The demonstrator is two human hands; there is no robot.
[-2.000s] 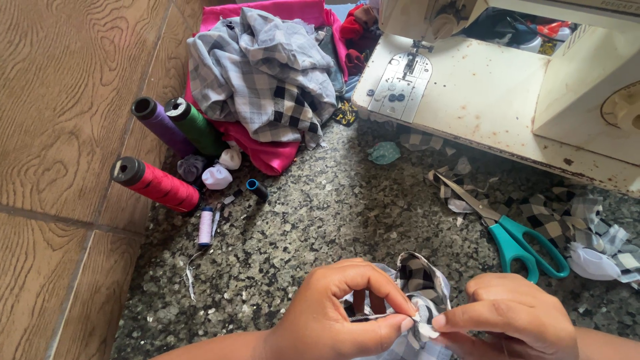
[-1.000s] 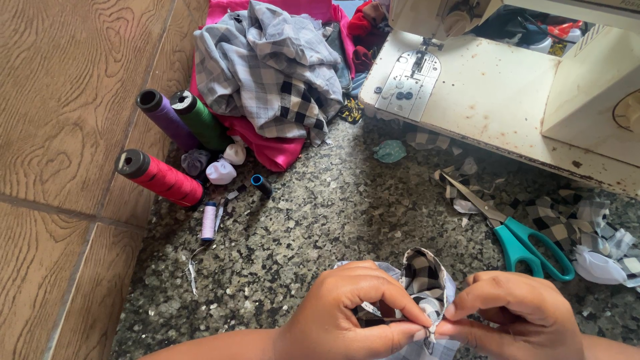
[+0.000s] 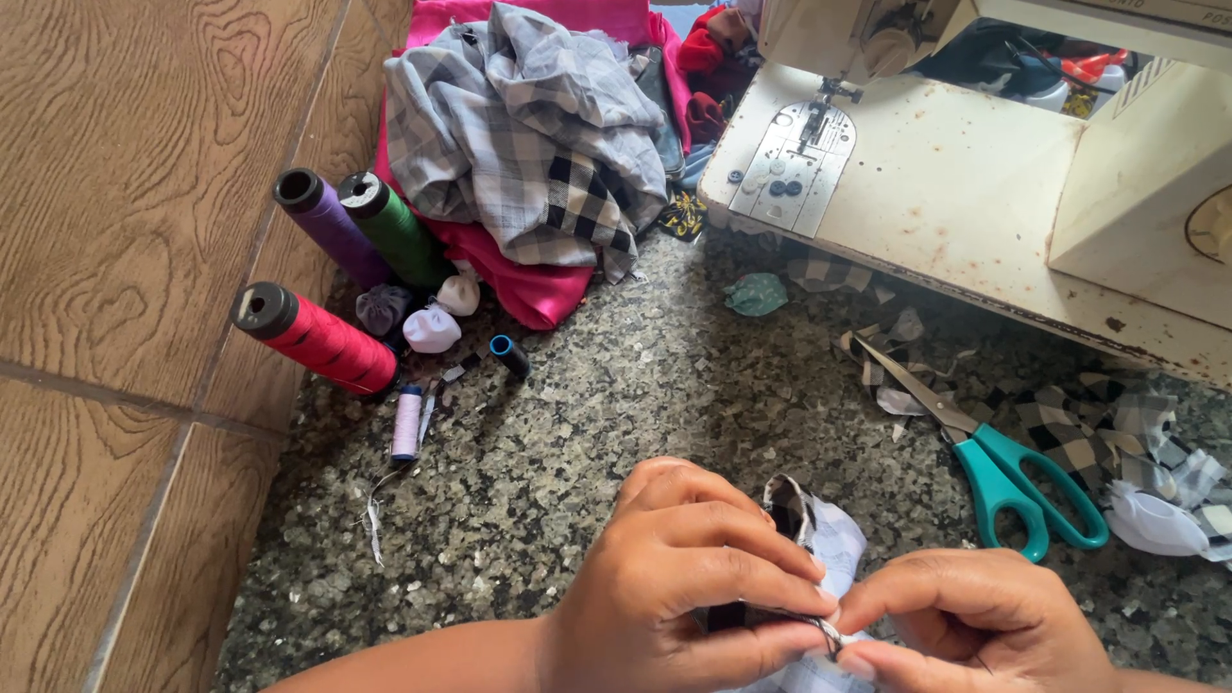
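At the bottom of the view, my left hand [image 3: 707, 577] pinches the edge of a plaid fabric piece [image 3: 835, 539] in pale blue-white and black check. My right hand [image 3: 972, 621] grips the same edge just beside it, fingertips nearly touching the left ones. Part of the cloth stands up behind the fingers, and the rest is largely hidden by both hands. Whether a needle is between the fingertips cannot be told. Teal-handled scissors [image 3: 996, 472] lie a little beyond my right hand, blades slightly apart, near checked fabric scraps [image 3: 1068, 423].
A worn white sewing machine [image 3: 943, 173] stands at the upper right, small buttons on its plate. Crumpled plaid cloth [image 3: 520, 125] lies over pink fabric [image 3: 539, 289] at the top. Red [image 3: 327, 342], purple [image 3: 337, 231] and green thread cones [image 3: 399, 231] stand left, beside small spools [image 3: 406, 423] on the granite surface [image 3: 577, 423].
The fabric between my hands has shifted and folded; its raised checked loop is now mostly covered by my left hand, which has turned over it. Both hands still hold the cloth.
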